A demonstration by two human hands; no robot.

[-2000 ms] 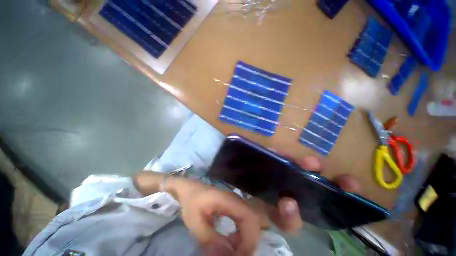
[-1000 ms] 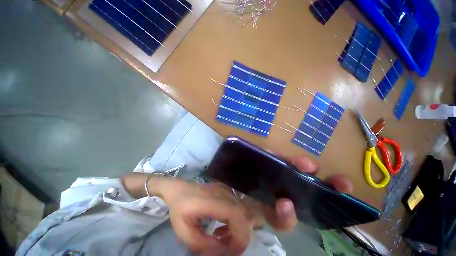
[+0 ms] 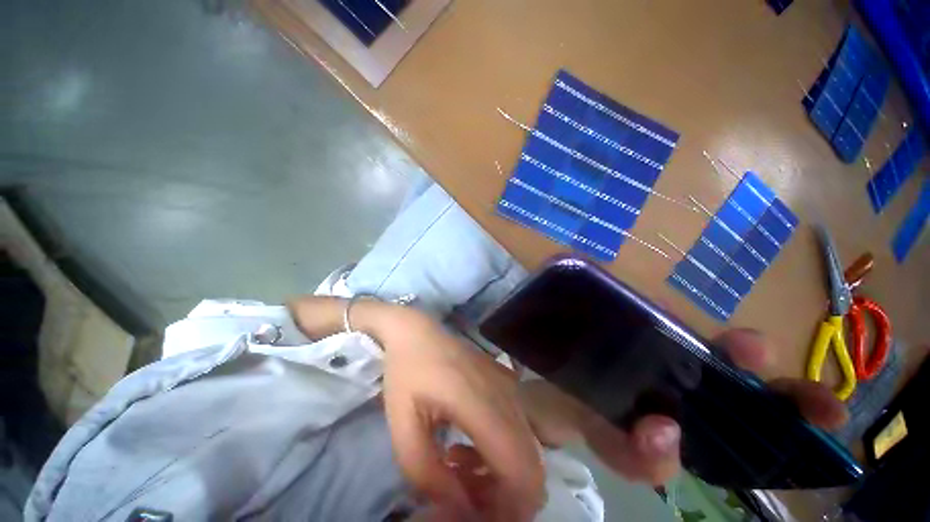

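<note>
My right hand (image 3: 658, 449) holds a dark glossy smartphone (image 3: 622, 352), thumb on the near edge and fingertips on the far edge. My left hand (image 3: 459, 408), with a bracelet at the wrist, hangs left of the phone. Its fingers are bent and apart, and I see nothing held; the fingertips are partly hidden. Beyond the phone, a larger blue tabbed solar cell (image 3: 589, 168) lies on the table with thin wires sticking out. A smaller cut cell (image 3: 734, 245) lies to its right.
Scissors (image 3: 836, 316) with yellow and red-orange handles lie at right by a brown-orange piece (image 3: 860, 269). More cells (image 3: 849, 92) and the blue tray's edge (image 3: 902, 56) are upper right. A pale board (image 3: 377, 61) sits at the tan table's edge, upper left. A black box is lower right.
The view has shifted, so the cells and scissors appear farther right and slightly higher. The phone stays in my right hand and appears farther right. My left hand stays beside it.
</note>
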